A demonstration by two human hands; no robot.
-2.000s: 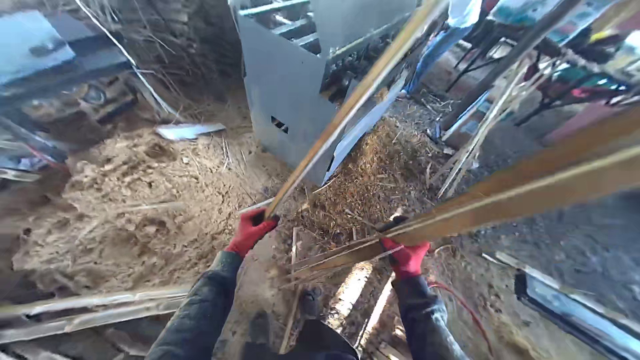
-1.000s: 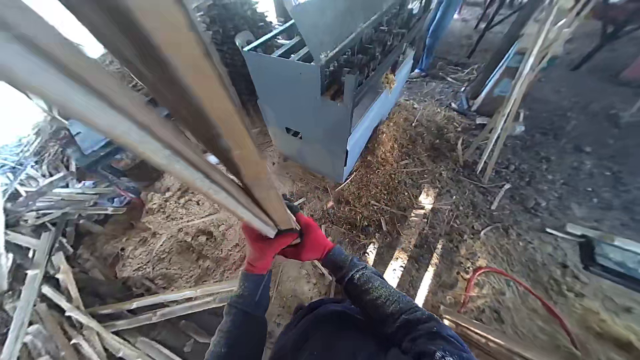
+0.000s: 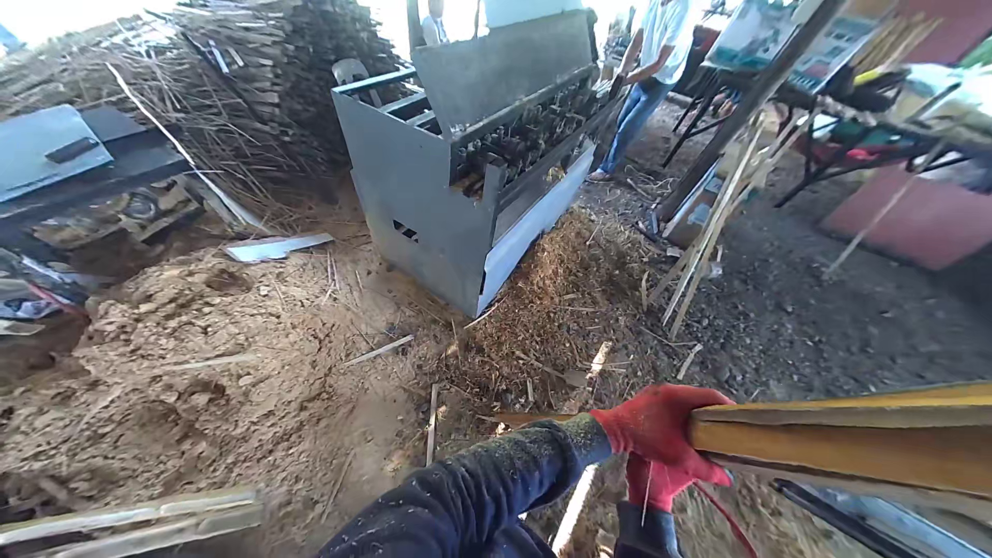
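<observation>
My left hand [image 3: 659, 426], in a red glove, reaches across to the right and grips the end of a bundle of long wooden strips [image 3: 837, 442]. Just below it my right hand [image 3: 659, 480], also red-gloved, holds the same strips from underneath, its fingers partly hidden. The strips run out past the right edge of the view. Ahead of my hands stands a grey sheet-metal machine [image 3: 426, 225] with an open top and rows of rollers or mechanisms inside.
Wood shavings [image 3: 566, 294] lie beside the machine, loose soil [image 3: 194, 349] at left. A person [image 3: 651, 70] stands behind the machine. Stacked sticks [image 3: 271, 77] rise at back left. Slats [image 3: 713, 225] lean on a slanting post [image 3: 744, 108]. More strips [image 3: 155, 519] lie bottom left.
Two seconds ago my hands were apart; now they are together on the strips. Since one second ago the strips have swung from the upper left to the right. The view has turned.
</observation>
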